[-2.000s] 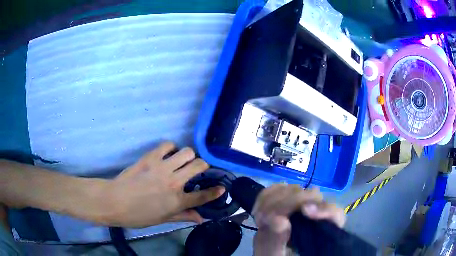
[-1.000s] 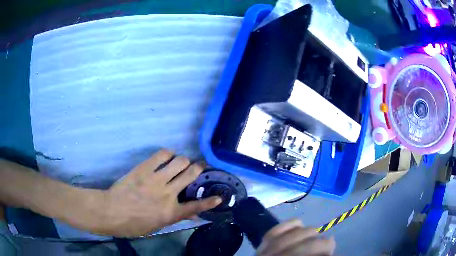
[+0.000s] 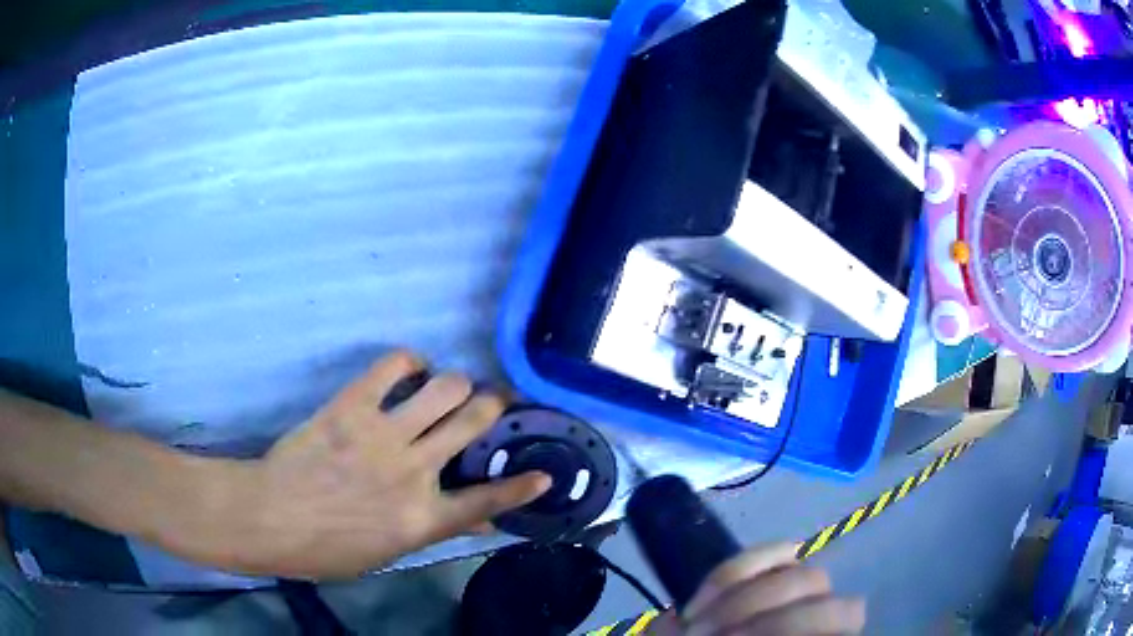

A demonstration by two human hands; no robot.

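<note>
A black ear cup [image 3: 554, 457] with two white oval spots lies open side up at the foam sheet's near edge. My left hand [image 3: 360, 478] presses on it, fingers over its left side and thumb near its centre. My right hand [image 3: 764, 594], partly cut off by the bottom edge, holds a thick black electric screwdriver [image 3: 681, 528]. Its front end is just right of the cup, apart from it; the bit is not clear. A second black cup [image 3: 534, 594] hangs below the sheet's edge.
A blue tray [image 3: 528, 298] holds the black and white screw feeder [image 3: 814, 267] with its silver pick-up plate [image 3: 733, 354]. Crinkled clear plastic lies on top. A pink fan [image 3: 1050, 255] stands right of the tray. White foam sheet [image 3: 286, 211] lies left. A thin cord runs by the cups.
The screwdriver has moved right, away from the ear cup, with my right hand. More of the cup's face shows than two seconds ago. My left hand stays on the cup.
</note>
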